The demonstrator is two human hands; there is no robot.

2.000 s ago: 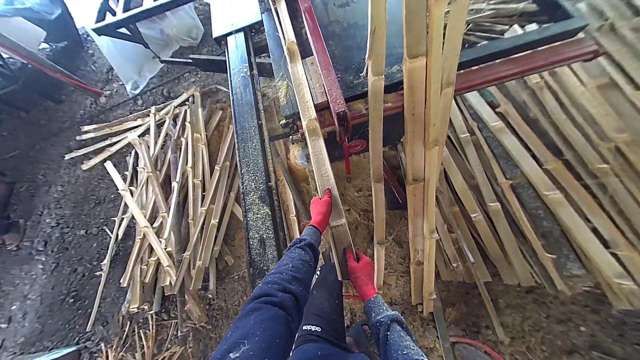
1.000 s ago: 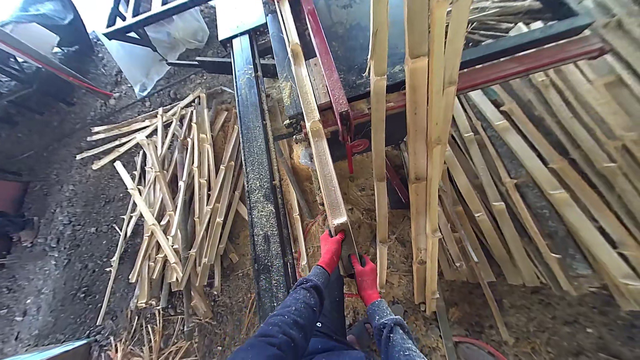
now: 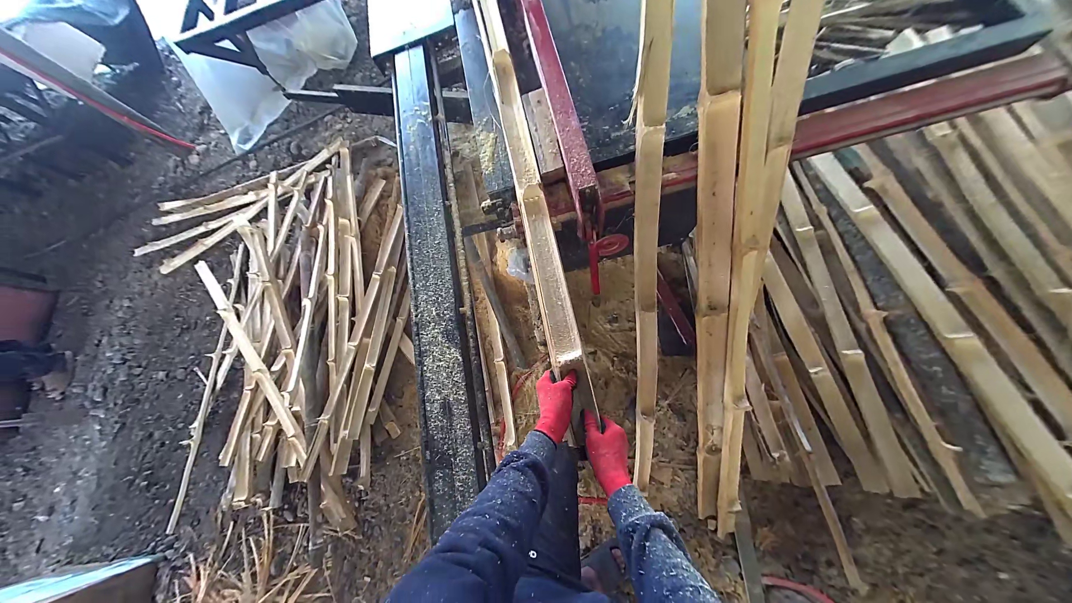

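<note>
A long split bamboo strip (image 3: pixel 540 243), its hollow side up, runs from the machine at the top down to my hands. My left hand (image 3: pixel 556 405), in a red glove, grips its near end from the left. On the right edge of that end, a little lower, my gloved right hand (image 3: pixel 606 450) also grips it. Beside the strip on the left lies a black metal beam (image 3: pixel 434 293) covered in sawdust. A red metal bar (image 3: pixel 569 109) slopes down to the strip's right, with a red hook-shaped part at its lower end.
Several bamboo strips (image 3: pixel 718 251) rest on the machine's frame to the right. More strips (image 3: pixel 946 318) lean or lie beyond them. A loose pile of split bamboo (image 3: pixel 310 335) covers the ground at left. A person's hand (image 3: pixel 59 374) shows at the far left edge.
My left hand has moved down the strip to its near end, closer to my right hand. Both hands keep hold of the strip.
</note>
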